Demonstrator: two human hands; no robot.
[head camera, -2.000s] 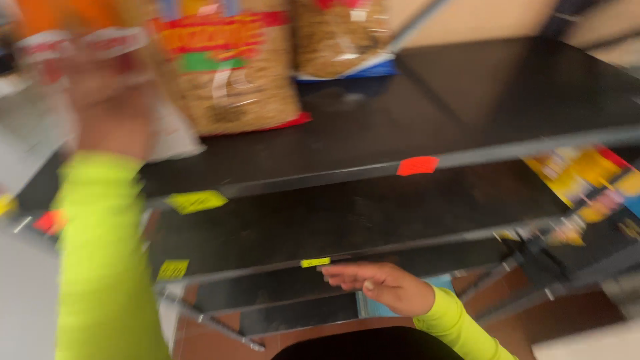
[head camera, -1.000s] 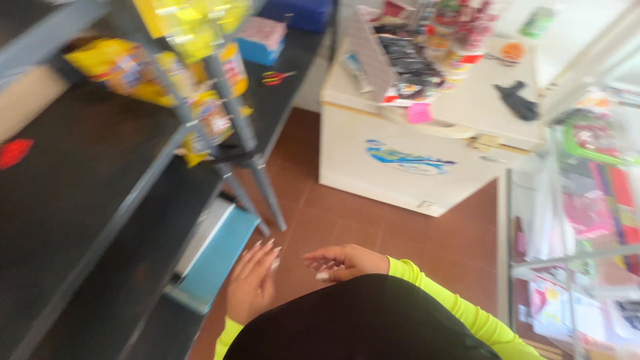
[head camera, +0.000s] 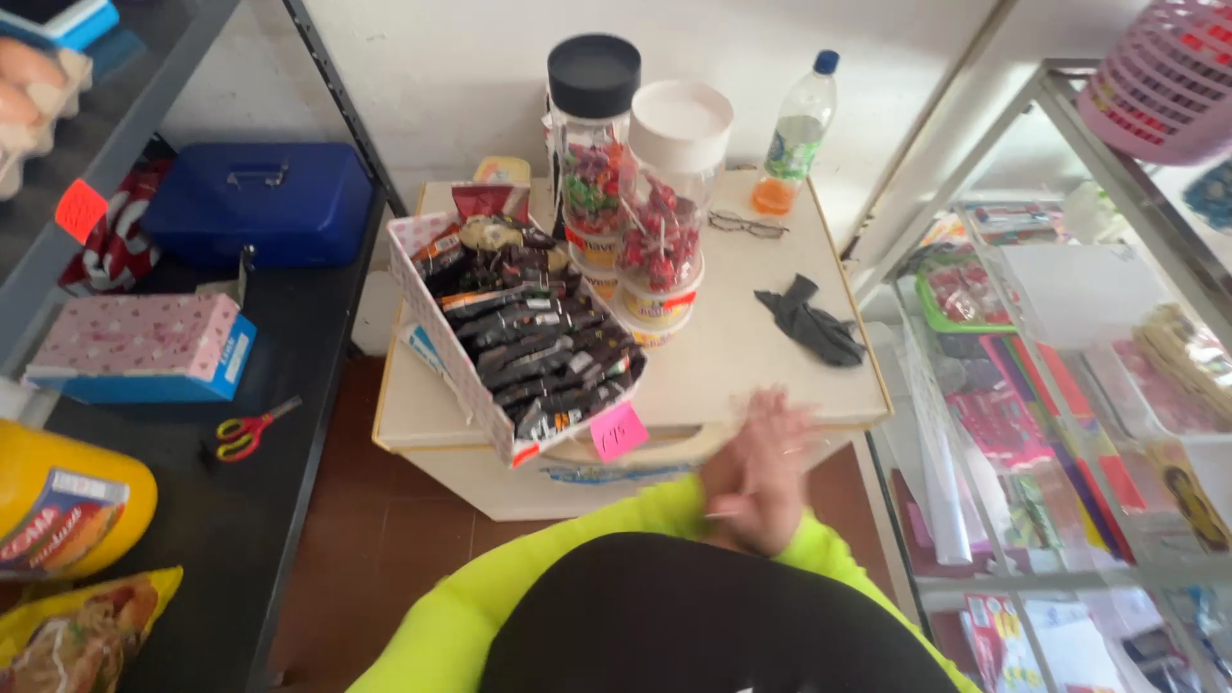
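Observation:
My left hand (head camera: 727, 476) and my right hand (head camera: 778, 472) are pressed together, blurred, at the front edge of a white chest freezer (head camera: 741, 385). No object shows between them. On the freezer lid, behind and left of the hands, a tilted cardboard box (head camera: 448, 351) holds dark snack packets (head camera: 549, 337), with a pink paper tag (head camera: 618, 431) at its front corner. Two clear jars of wrapped candy, one black-lidded (head camera: 592, 164) and one white-lidded (head camera: 664, 212), stand beside it. Eyeglasses (head camera: 748, 225), a black cloth item (head camera: 813, 322) and a plastic bottle (head camera: 794, 135) lie or stand further right.
A dark shelf (head camera: 298, 423) at left holds a blue metal cash box (head camera: 260, 204), a pink-and-blue box (head camera: 144, 337), scissors (head camera: 252, 430) and a yellow container (head camera: 67, 500). A glass display case (head camera: 1039, 582) stands at right, with a pink plastic basket (head camera: 1165, 87) on top.
The view has swung right from the shelves to the freezer. My hands, apart one second ago, are now together.

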